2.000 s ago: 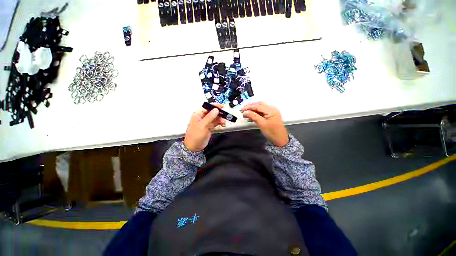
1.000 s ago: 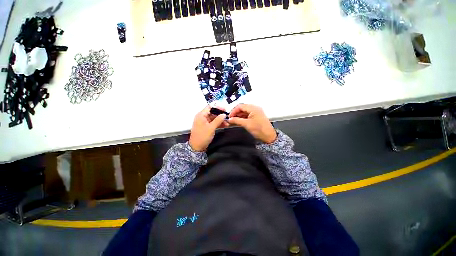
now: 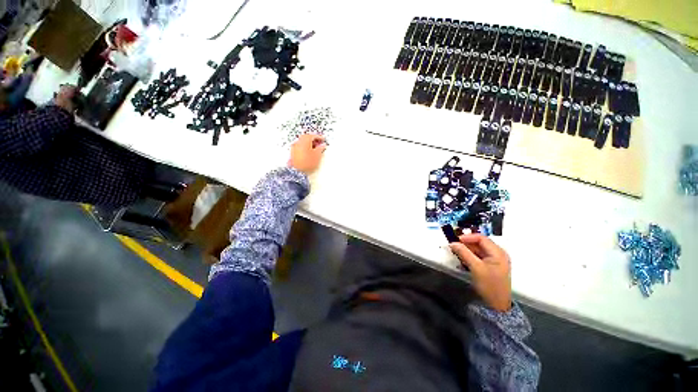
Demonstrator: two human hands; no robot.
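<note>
My left hand (image 3: 308, 152) is at the near edge of the loose pile of silver rings (image 3: 310, 120); its fingertips touch the pile, and whether they grip a ring cannot be told. My right hand (image 3: 487, 266) holds a black strap tab (image 3: 449, 233) between thumb and fingers, just in front of the pile of part-assembled straps (image 3: 459, 191). The pile shows black pieces mixed with blue-silver fittings. A small pile of blue-silver fittings (image 3: 649, 256) lies to the right of my right hand.
A tan board (image 3: 566, 157) holds rows of black straps (image 3: 528, 69). A lone strap piece (image 3: 366, 99) lies left of it. A black strap heap (image 3: 260, 57) with a white wad and a smaller black pile (image 3: 161, 93) lie farther left. Another person's sleeve (image 3: 34, 126) is at far left.
The view has turned left. My hands have moved apart: the left has gone to the ring pile, and the right holds the strap near the centre pile.
</note>
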